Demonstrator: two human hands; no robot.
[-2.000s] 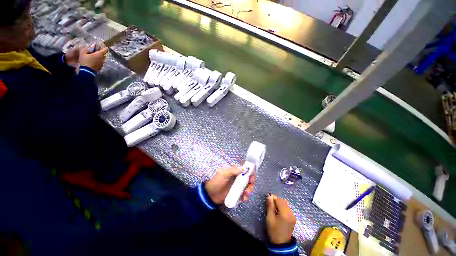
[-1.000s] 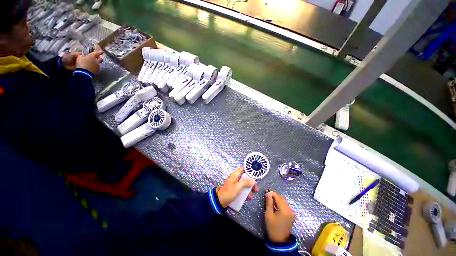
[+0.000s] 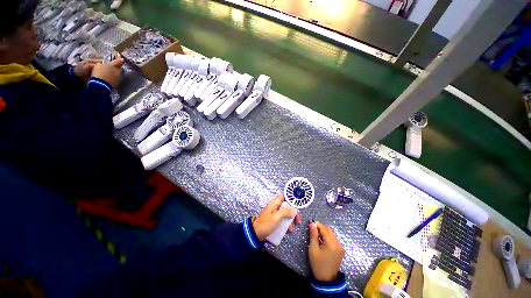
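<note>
My left hand (image 3: 272, 220) is closed round the handle of a white handheld fan (image 3: 299, 192), its slotted round face turned up with a dark hub. My right hand (image 3: 325, 250) is just right of the handle, thumb and finger pinched together on a tiny dark piece (image 3: 312, 222), apart from the fan. The piece is too small to make out clearly. A small pile of dark and silvery caps (image 3: 339, 198) lies on the bubble-textured mat right of the fan head.
Waiting fans (image 3: 218, 87) line the belt edge; several more fans (image 3: 169, 139) lie left. Papers (image 3: 396, 215), a blue pen (image 3: 425, 223), a sticker sheet (image 3: 453, 247) and a yellow object (image 3: 386, 278) are right. A person (image 3: 58, 110) sits left by a parts box (image 3: 149, 49).
The held fan has turned from side on to face up. My right hand stays near it, still pinching. A fan has come into view on the green belt beyond the post.
</note>
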